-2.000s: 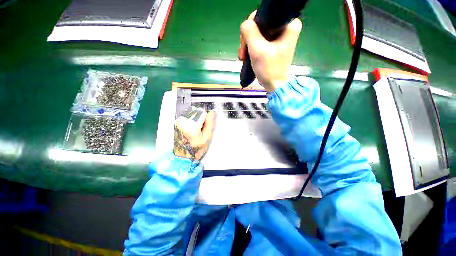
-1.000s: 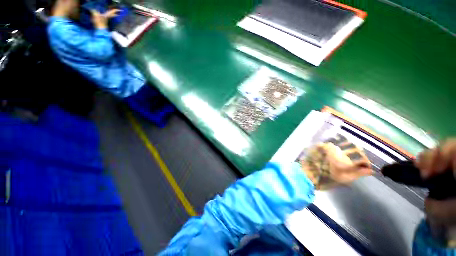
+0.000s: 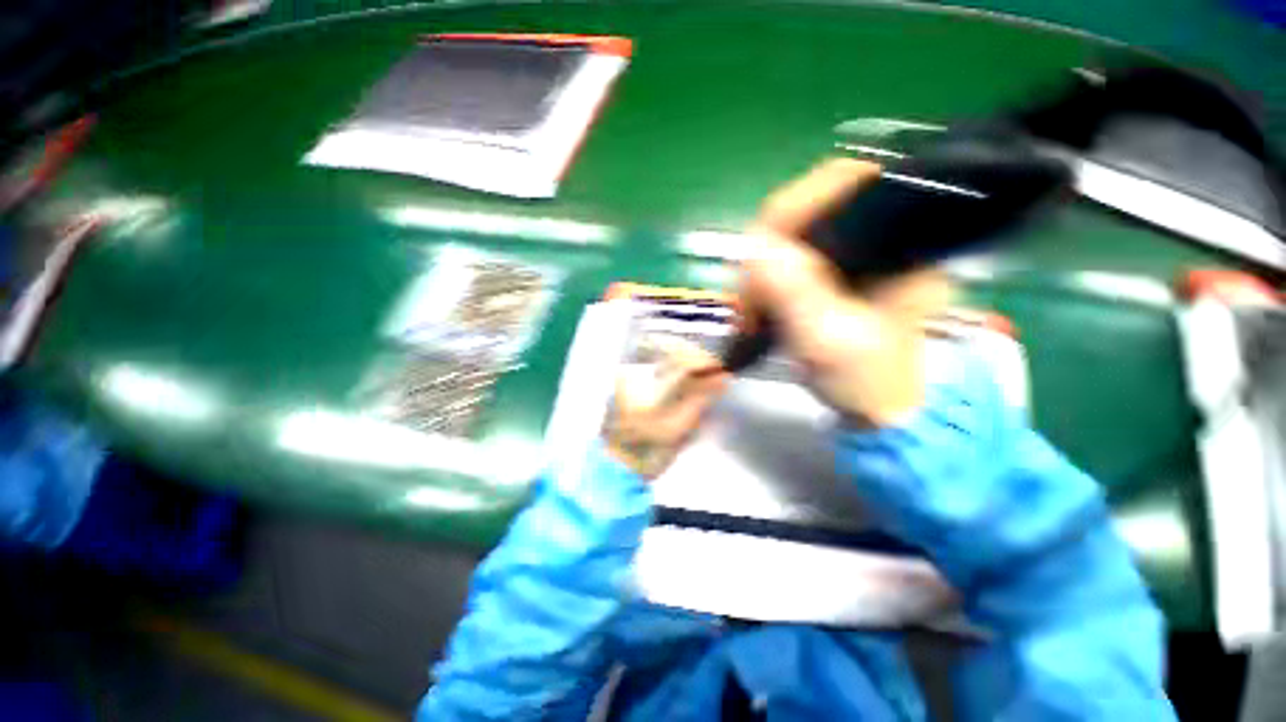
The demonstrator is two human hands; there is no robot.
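A grey laptop cover [image 3: 783, 459] lies on a white sheet [image 3: 790, 581] in front of me, with an orange edge at its far side. My right hand [image 3: 846, 317] is shut on a black electric screwdriver [image 3: 931, 205], held tilted with its tip down to the left. My left hand [image 3: 666, 402] is over the cover's left part, its fingertips close to the screwdriver's tip. Blur hides whether they touch and whether my left fingers hold a screw. Two clear screw bags, a farther one [image 3: 494, 299] and a nearer one [image 3: 449, 395], lie left of the cover.
Other laptops on white and orange-red layers lie at the far left [image 3: 473, 92], the far right [image 3: 1192, 162] and the right edge [image 3: 1262, 423] of the green bench [image 3: 733, 99]. A blue sleeve [image 3: 50, 480] of another person shows at the left edge.
The view has swung back from the left, so the cover is more central again. The screwdriver's tip and my left fingertips are closer together. Most of the other person has left the view.
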